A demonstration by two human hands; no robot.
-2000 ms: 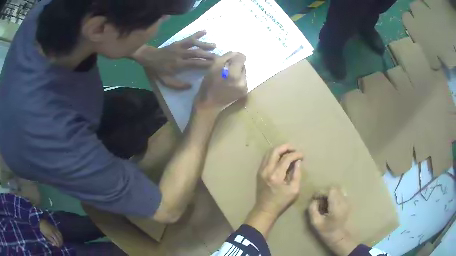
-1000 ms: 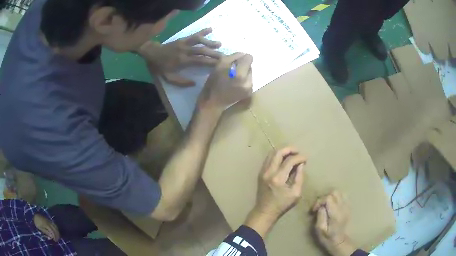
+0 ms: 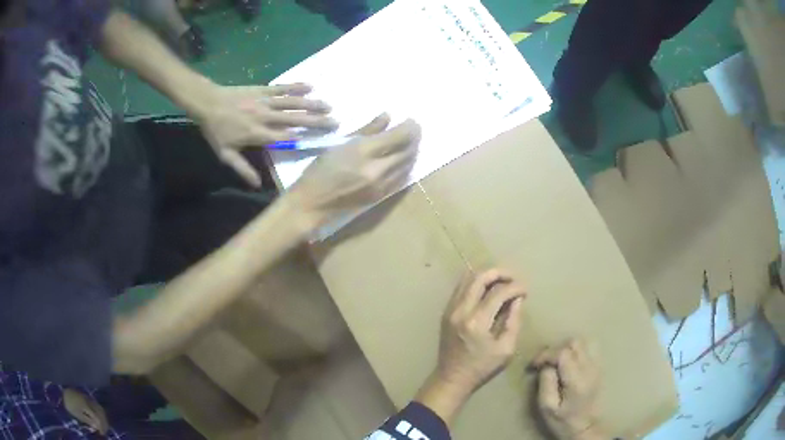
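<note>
My left hand rests on the large corrugated carton, its fingers curled in with nothing visible in them. My right hand lies to its right, curled into a loose fist, cut off at the wrist by the bottom edge. White forms with print lie stacked at the carton's far end, beyond my hands. Another person's two hands are over them. A pen with a blue end lies between those hands, pointing left; their right hand seems to hold it.
The other person's arm reaches in from the left. Someone's dark-trousered legs stand beyond the carton at the right. Flat die-cut box blanks lie on a white sheet at the right. A plaid sleeve shows at bottom left.
The other person's head and torso have drawn back left. Their writing hand has lowered and turned, and the pen's blue end now points left. My hands have barely moved.
</note>
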